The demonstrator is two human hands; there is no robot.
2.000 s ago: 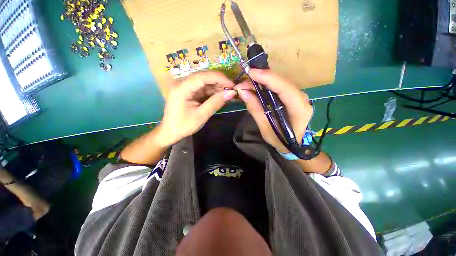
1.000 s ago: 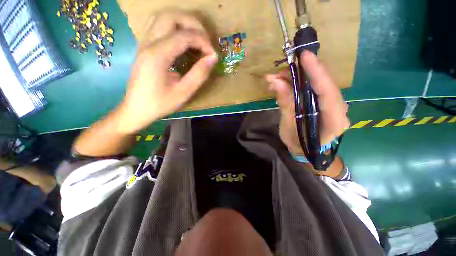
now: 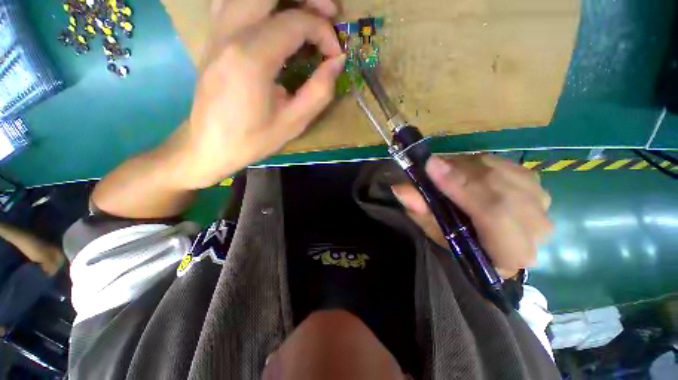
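Note:
The green circuit board strip (image 3: 349, 80) lies on the tan work board (image 3: 476, 67), its left part hidden by my left hand. Blue-and-orange tabs (image 3: 366, 31) show at its far edge. My left hand (image 3: 260, 89) is over the strip, thumb and index fingertips together at it; whether they pinch a small part cannot be told. My right hand (image 3: 483, 204) holds the black soldering iron (image 3: 438, 197), tip pointing up-left at the strip, close to my left fingertips. The thin solder feed tube (image 3: 373, 119) runs beside the iron tip.
A loose pile of small yellow, dark and silver round components (image 3: 97, 26) lies on the green mat at the far left. Pale component trays (image 3: 26, 67) are at the left edge. Another person's arm (image 3: 33, 249) shows at the lower left.
My right hand has turned the iron and brought its tip to the strip. My left hand went from meeting my right hand to the strip. The view has shifted somewhat.

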